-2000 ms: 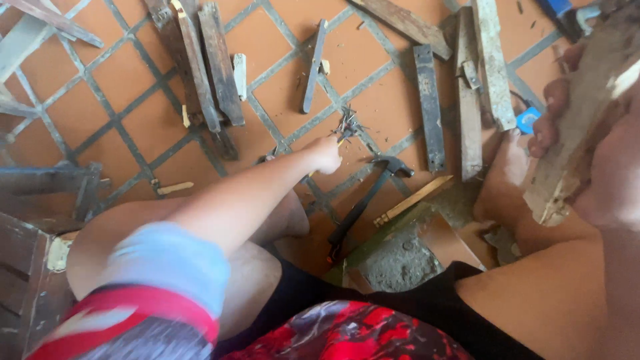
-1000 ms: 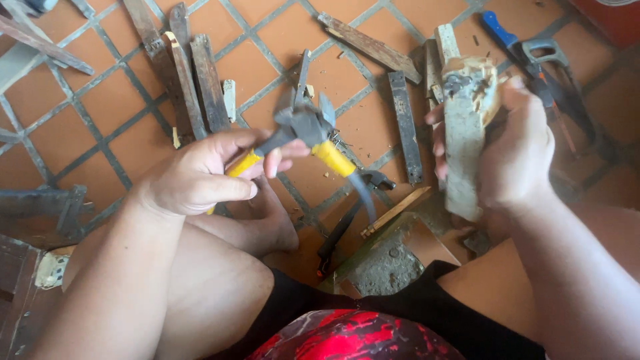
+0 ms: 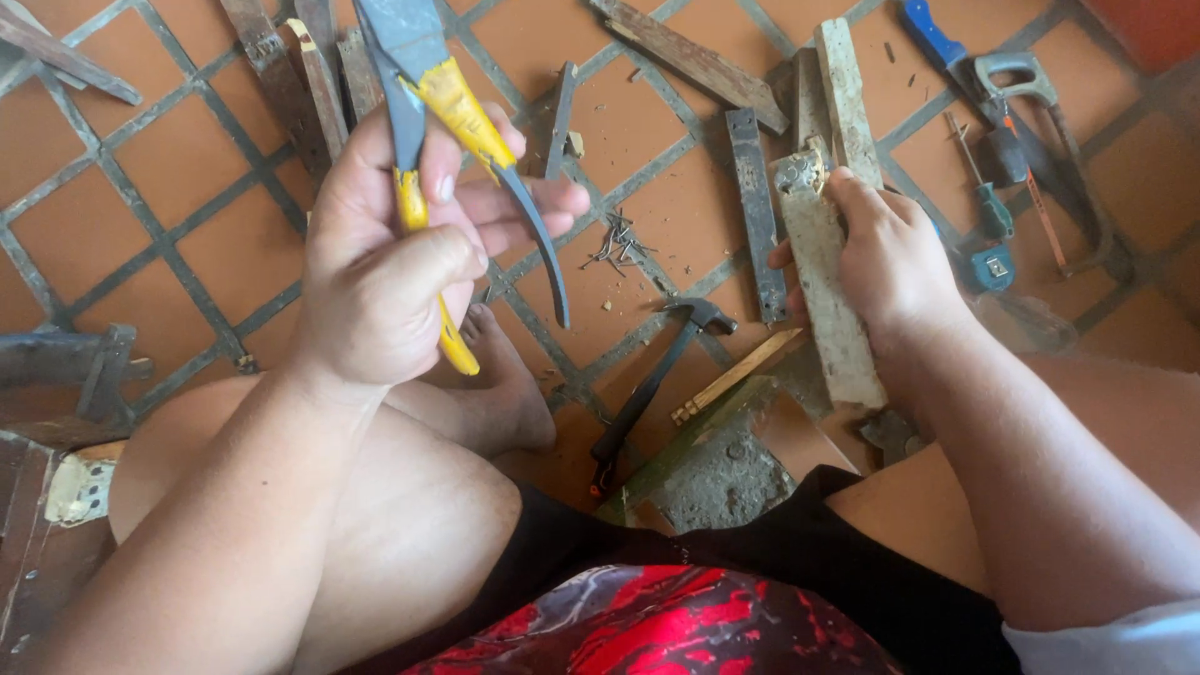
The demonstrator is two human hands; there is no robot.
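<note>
My left hand (image 3: 394,253) is raised at the left and holds pliers (image 3: 412,94) with worn yellow handles, their head pointing up and away. One handle lies in the palm under the thumb; the other passes between spread fingers, so the handles stand apart. At the right my right hand (image 3: 895,262) grips a short pale wooden block (image 3: 825,281), with metal and splintered wood at its far end. Below the gap between my hands, a claw hammer (image 3: 656,384) lies on the floor. A small pile of nails (image 3: 619,246) lies beyond it.
Old wood strips (image 3: 694,61) lie across the tiled floor (image 3: 216,234). A hacksaw (image 3: 1069,178), a blue-handled saw (image 3: 933,33), a screwdriver (image 3: 984,187) and a tape measure (image 3: 992,268) are at the right. A concrete-faced block (image 3: 722,478) sits between my legs, beside a thin wood strip (image 3: 736,375).
Two seconds ago my left hand was down by the nail pile; since then it has come up with the pliers. The pliers' head now points away. My right hand still holds the wooden block.
</note>
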